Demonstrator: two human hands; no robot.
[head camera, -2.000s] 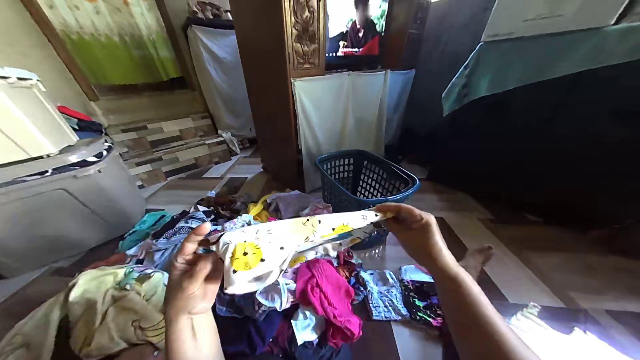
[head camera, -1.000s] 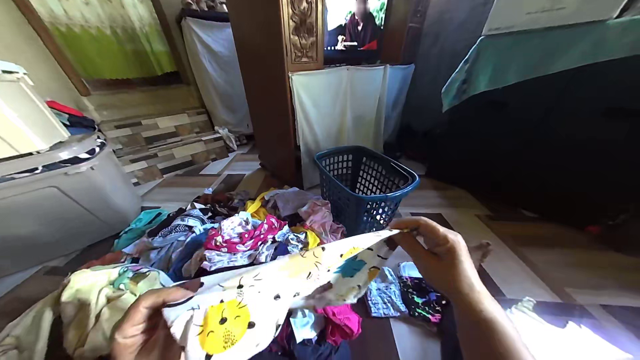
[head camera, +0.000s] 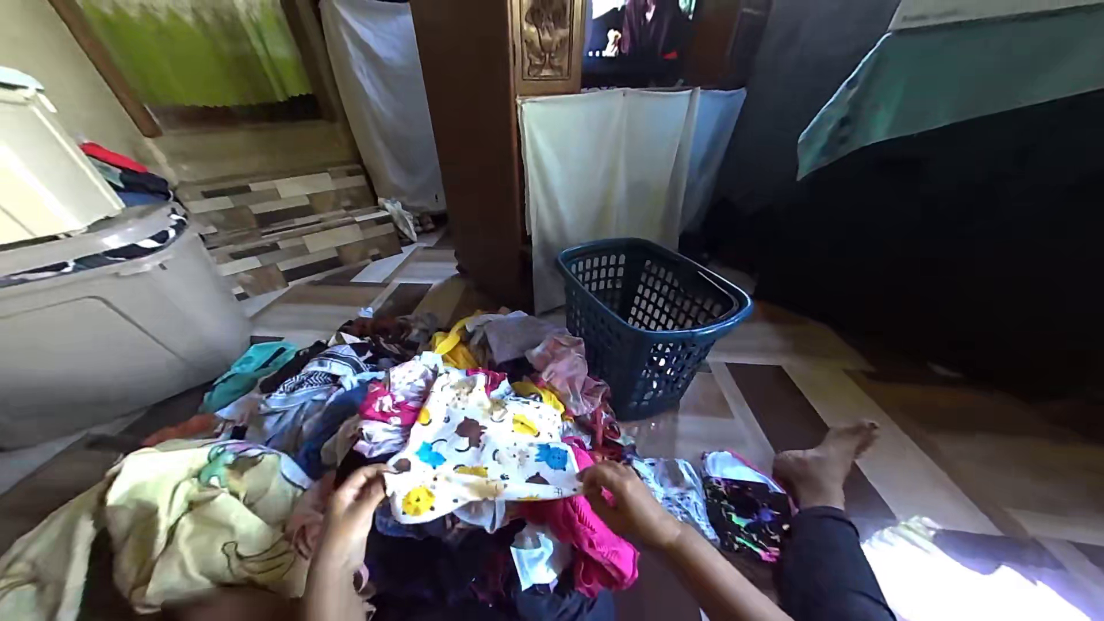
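Observation:
A white cloth garment with a colourful animal-face print is stretched between my two hands, above a heap of mixed clothes. My left hand pinches its near left corner. At the near right corner, my right hand grips it between thumb and fingers. A bright pink garment lies under and beside my right hand. To the right of the heap, two folded pieces of clothing lie side by side on the floor.
An empty-looking blue plastic laundry basket stands behind the heap. A large grey storage bin is at the left, and a pale yellow cloth lies at the near left. My bare foot rests at the right. Brightly lit cloth lies near it.
Both hands have lowered the printed garment onto or just over the heap. It was held up at a slant a second ago and now spreads out flatter, away from me.

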